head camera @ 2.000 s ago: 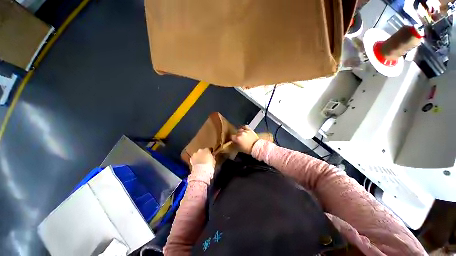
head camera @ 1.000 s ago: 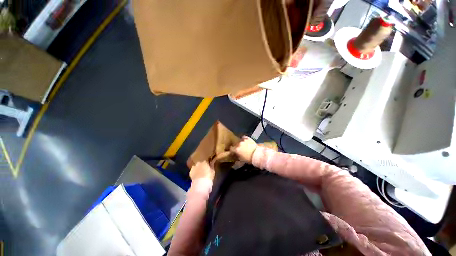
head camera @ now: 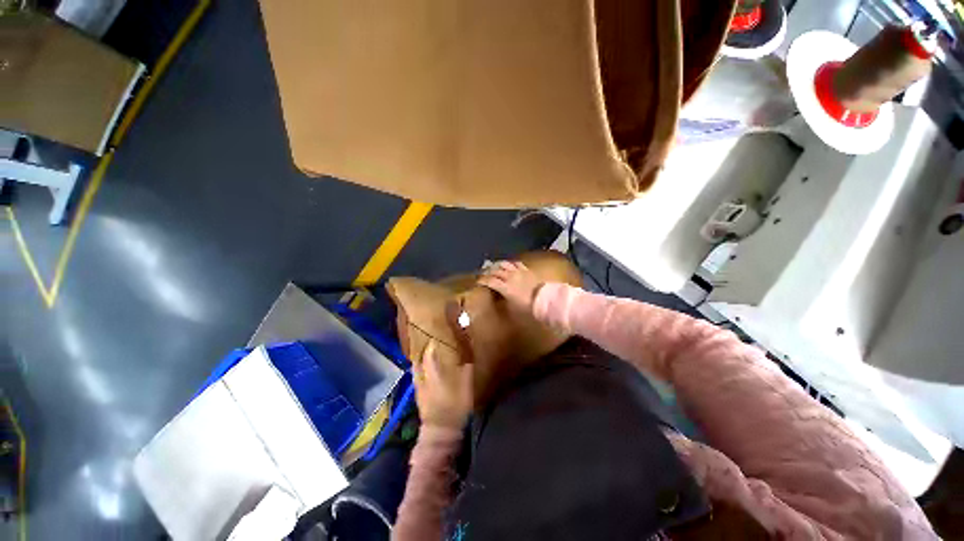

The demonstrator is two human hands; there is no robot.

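A tan-brown part-sewn bag body [head camera: 502, 328] lies at my lap, partly folded, with a small pale label on it. My left hand [head camera: 444, 383] is on its near left part, the fingers at a folded flap. My right hand [head camera: 515, 285] is on its upper edge, fingers bent onto the material. A larger brown tote bag [head camera: 455, 95] shows close at the top of the frame, its opening to the right; what holds it is out of view.
A blue bin [head camera: 317, 396] with white board [head camera: 227, 449] over it stands left of my lap. A white sewing machine table [head camera: 645, 248] with a thread cone [head camera: 877, 69] is at the right. Brown material [head camera: 58, 79] lies at the far upper left.
The bag body at my lap is spread wider, and its label now shows. My left hand has moved onto its near side. The large tote bag has shifted and shows more of its opening than at first.
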